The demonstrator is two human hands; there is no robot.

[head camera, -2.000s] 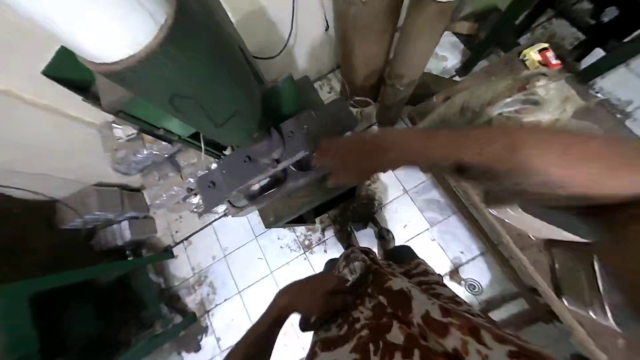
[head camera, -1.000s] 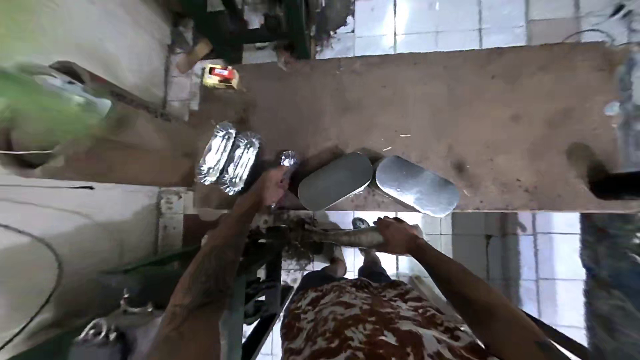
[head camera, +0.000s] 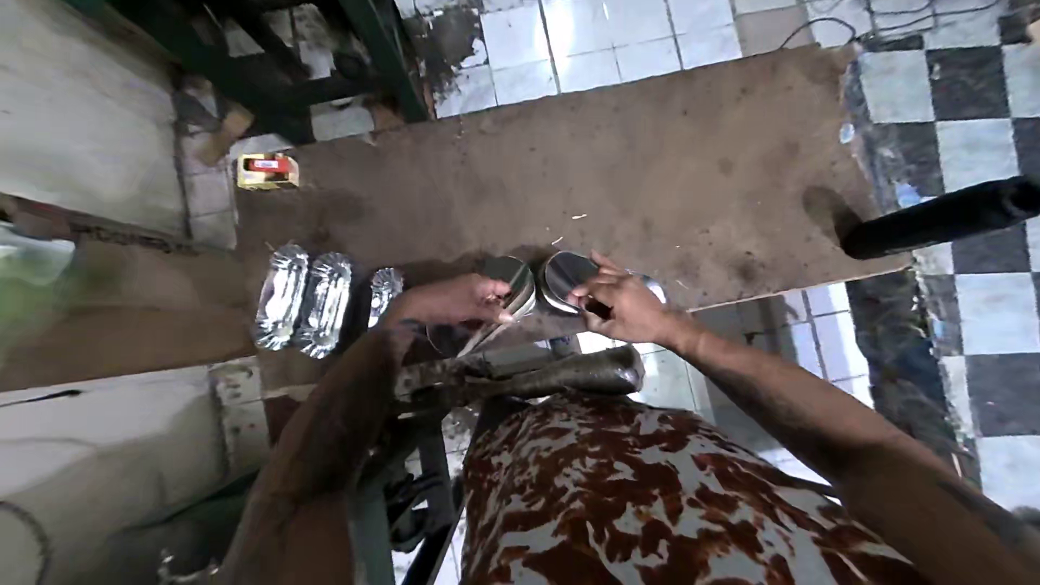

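Observation:
My left hand (head camera: 475, 299) grips the near end of a rounded flat metal sheet (head camera: 508, 275), thumb and fingertips at its edge. With its fingers curled, my right hand (head camera: 613, 301) holds a second rounded metal sheet (head camera: 567, 272) just to the right. Both pieces are over the near edge of the brown table (head camera: 634, 162); whether each is one sheet or a stack is unclear. Left of my left hand lie several crinkled foil trays (head camera: 325, 302), (head camera: 282, 296), and a smaller foil tray (head camera: 384, 294) rests beside my left wrist.
A yellow and red box (head camera: 268, 171) stands at the table's left end. A black cylindrical post (head camera: 942, 218) rises at the right end. Below the table's near edge, a worn machine lever (head camera: 569, 374) lies across in front of my body. Green metal frame legs (head camera: 386, 57) stand beyond the table.
My left hand has moved from the small foil tray to a metal sheet. My right hand has left the lever and now holds the other sheet. Both sheets have changed angle.

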